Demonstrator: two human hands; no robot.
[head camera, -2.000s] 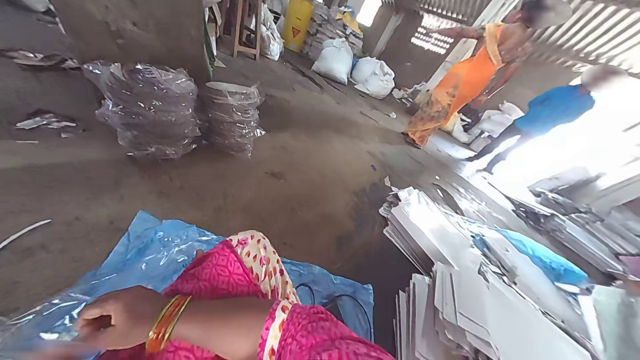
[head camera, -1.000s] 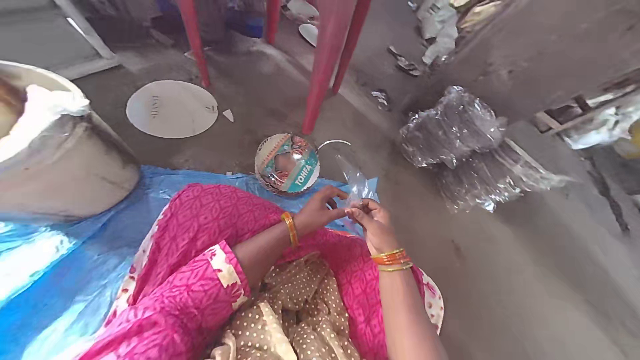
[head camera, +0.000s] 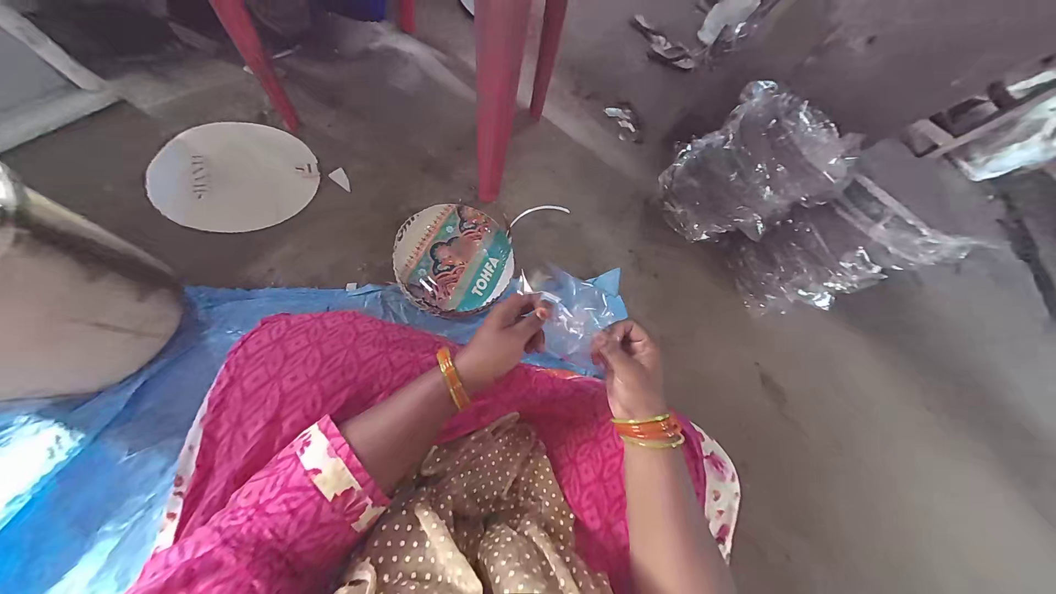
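My left hand (head camera: 505, 337) and my right hand (head camera: 631, 363) pinch a clear plastic bag (head camera: 573, 315) between them, its film spread and crinkled above my lap. Just beyond my left hand lies a stack of round printed card pieces (head camera: 454, 260), teal and cream on top, at the edge of the blue plastic sheet (head camera: 247, 305). A thin white strip (head camera: 540, 210) curls on the floor behind the stack. Part of the bag's far side overlaps something light blue.
A white oval board (head camera: 235, 177) lies on the floor at the left, above a large pale container (head camera: 78, 305). Red furniture legs (head camera: 499, 99) stand behind the printed stack. At the upper right are plastic-wrapped stacks (head camera: 759, 165) and floor scraps (head camera: 623, 122).
The view has swung from the wide room to my lap. Compared with one second ago, my hands are farther apart and the clear bag is more spread between them.
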